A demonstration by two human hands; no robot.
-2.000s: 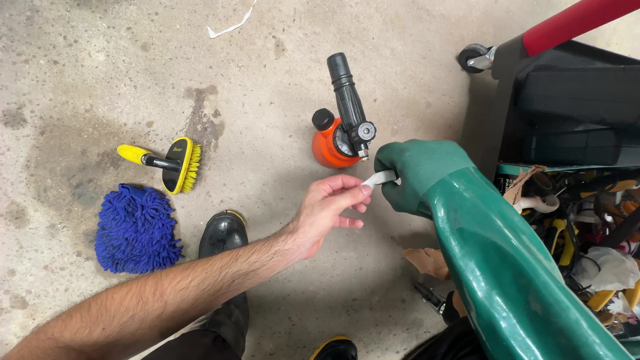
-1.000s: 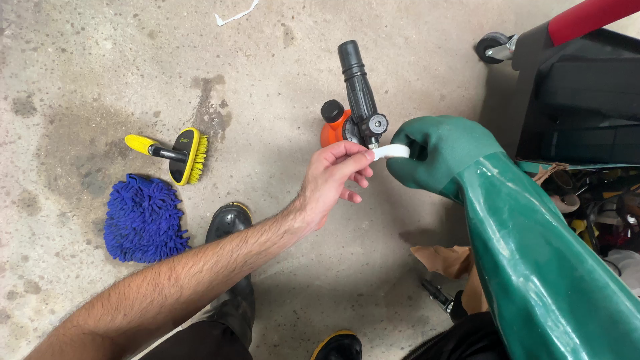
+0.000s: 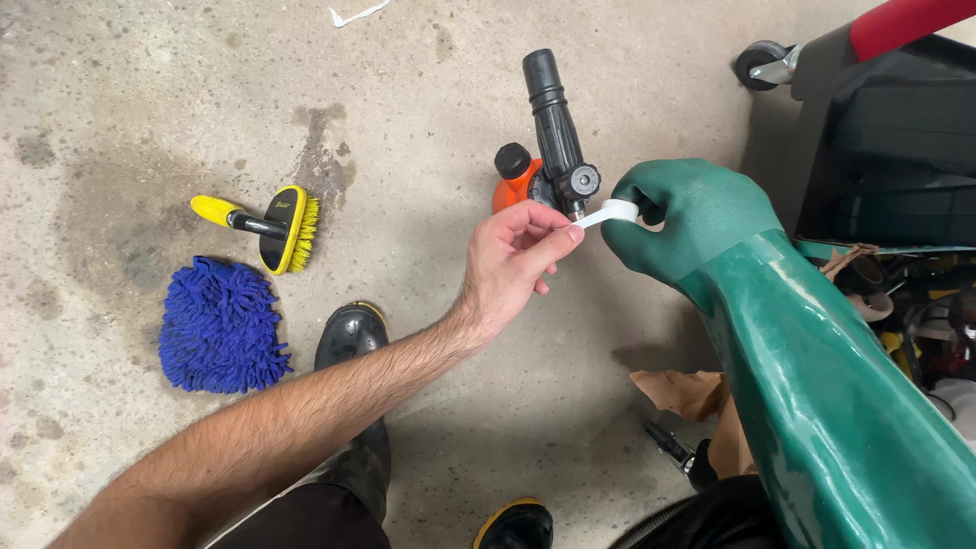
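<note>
Bare, my left hand (image 3: 518, 255) pinches one end of a thin white strip (image 3: 598, 215) between thumb and fingers. The strip runs across to my right hand (image 3: 679, 221), which wears a long green rubber gauntlet and holds the strip's other, curled end between thumb and forefinger. What lies inside the glove's grip is partly hidden. Just behind both hands, an orange foam sprayer bottle with a black nozzle (image 3: 557, 126) stands on the concrete floor, its lower part hidden by my left hand.
A yellow and black scrub brush (image 3: 284, 229) and a blue microfiber wash mitt (image 3: 221, 326) lie at left. Another white strip (image 3: 360, 14) lies at the top. A black cart with a caster (image 3: 762, 65) and cluttered lower shelf is at right. Brown paper (image 3: 682, 393) lies below my right arm.
The white strip has stayed between my two hands, and more of it shows than two seconds ago. The view has shifted slightly.
</note>
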